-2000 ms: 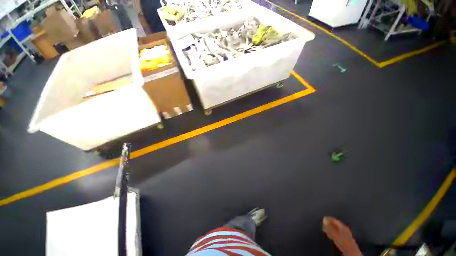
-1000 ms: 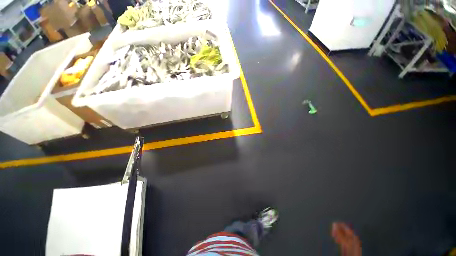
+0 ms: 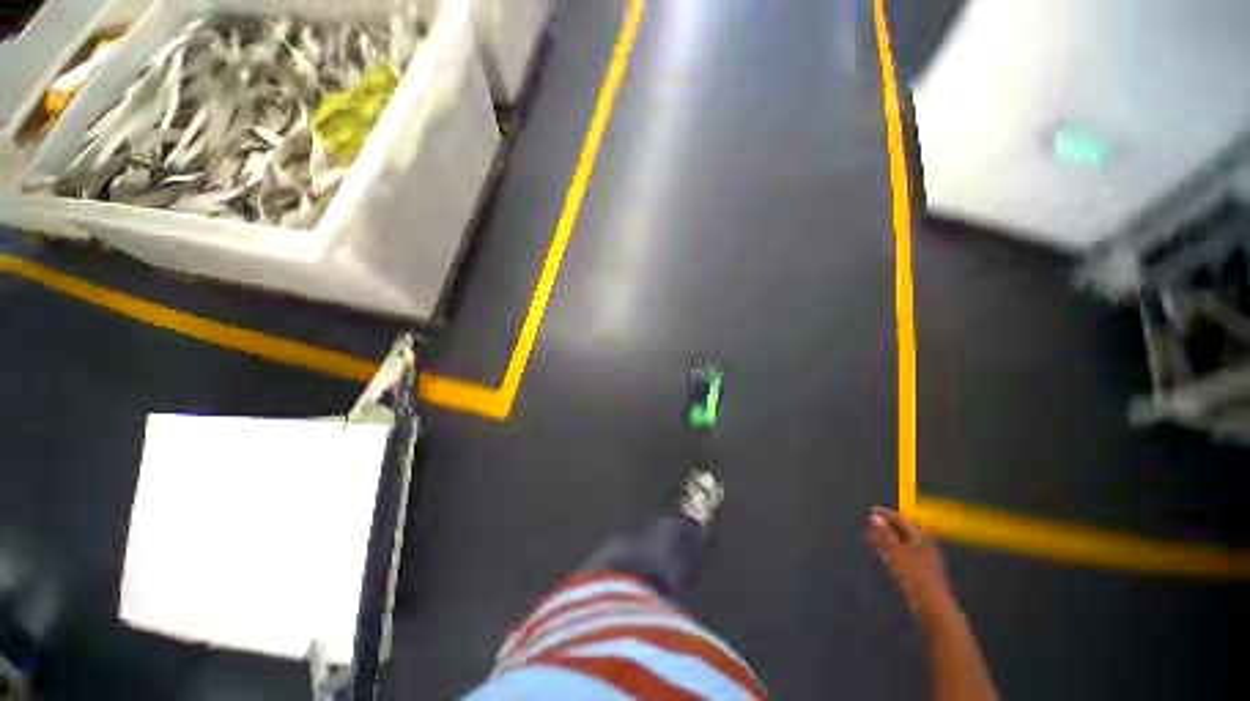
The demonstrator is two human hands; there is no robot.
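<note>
A flat trolley with a white top and an upright dark bar handle stands at the lower left, beside my body. My right hand hangs free at the lower right over the dark floor, with nothing visible in it and its fingers slightly apart. My left hand is not in the picture, so its hold on the trolley handle cannot be seen. My striped shirt and one shoe show at the bottom middle.
A white wheeled bin full of tangled grey straps and a yellowish bundle stands at the upper left. A white cabinet-like block and a blurred metal rack are at the right. Yellow lines edge the aisle, with a green floor mark.
The view has turned right and moved forward along the aisle. The strap bin has shifted to the upper left, and the green mark is nearer. The trolley has stayed at my left; my right hand has swung forward.
</note>
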